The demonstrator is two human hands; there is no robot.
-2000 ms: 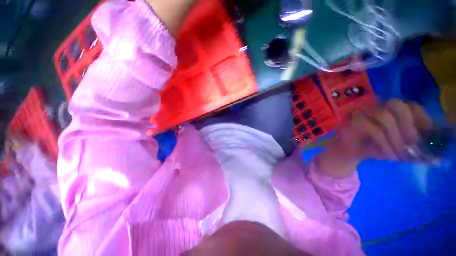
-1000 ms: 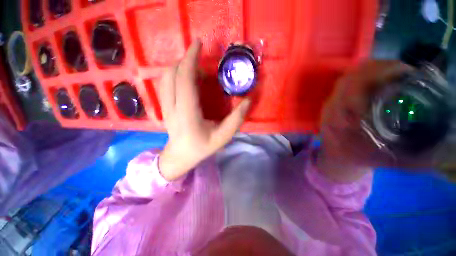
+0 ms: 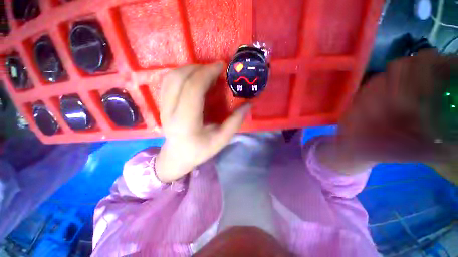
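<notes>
A round black watch head (image 3: 247,75) is over the red tray (image 3: 216,32), its screen lit with an orange-red heart mark, a red wavy line and white figures. My left hand (image 3: 188,118) is at its left and lower edge, index finger and thumb around its rim. My right hand (image 3: 386,110) is at the right, strongly blurred. A dark object with green lights (image 3: 447,103) shows at this hand, partly cut off by the picture's edge; its outline is unclear.
Several dark watch heads (image 3: 119,108) sit in the tray's left pockets. A white cord and a small white round piece (image 3: 423,9) lie at the upper right. Another person's pale purple sleeve (image 3: 45,170) is at the left. The blue floor (image 3: 402,201) shows below.
The left watch head's screen changed from white glare to a lit display. My left index finger closed in toward it. My right hand and the green-lit object shifted right.
</notes>
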